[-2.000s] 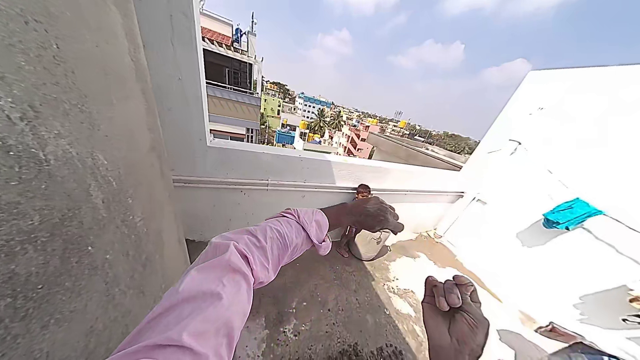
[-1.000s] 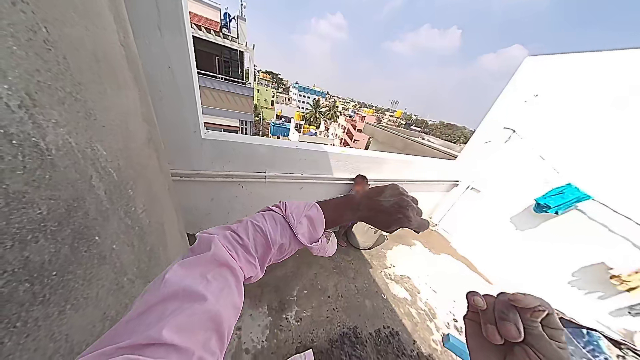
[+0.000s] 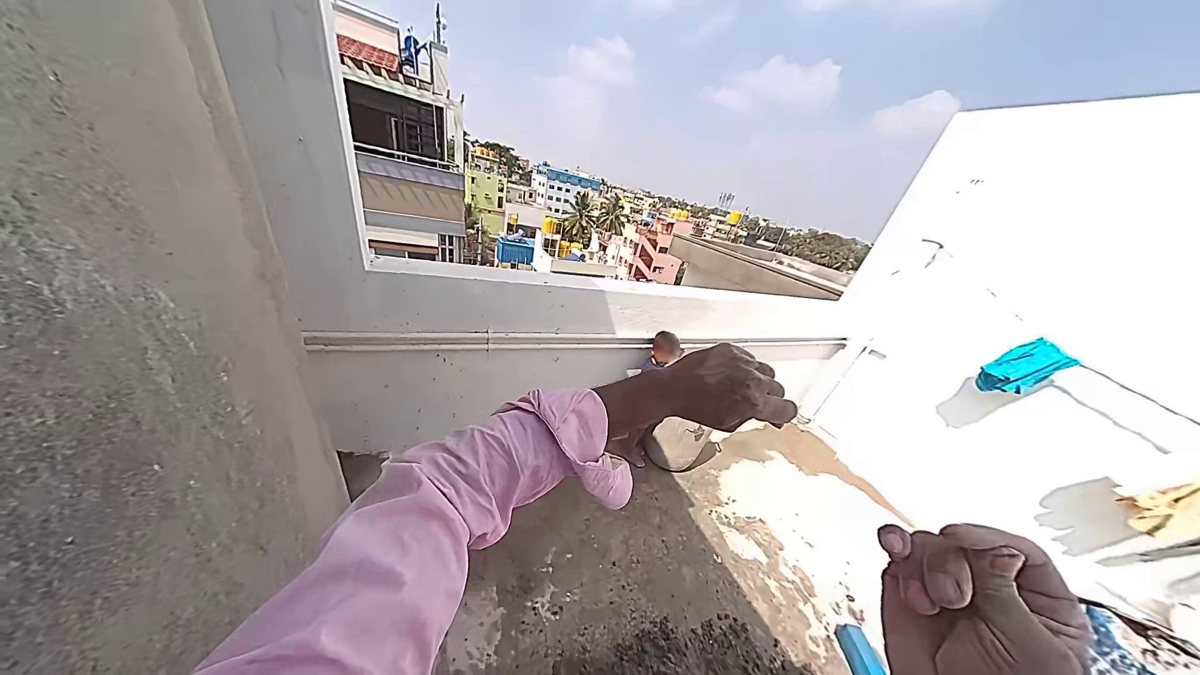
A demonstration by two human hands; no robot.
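Observation:
My left hand [image 3: 727,386], at the end of a rolled pink sleeve [image 3: 394,534], is closed with its back to the camera. It appears over a person [image 3: 667,349] and a pale rounded container or sack [image 3: 677,444] by the low wall. No object shows in its fingers, though their inner side is hidden. At the lower right, my right hand [image 3: 975,600] has its fingers curled inward, and nothing is visible between them. The two hands are apart. Below and left of the right hand, the end of a blue object [image 3: 858,649] shows.
A rough grey wall [image 3: 122,356] rises close on the left. Pipes [image 3: 562,343] run along the white parapet [image 3: 450,298]. On the sunlit white wall at right hang a turquoise cloth [image 3: 1027,366] and a yellow cloth [image 3: 1167,511]. The concrete floor [image 3: 600,572] has dark debris.
My right hand has moved to the right. My left hand has shifted slightly right, away from the person's head. The blue object has come into view at the bottom.

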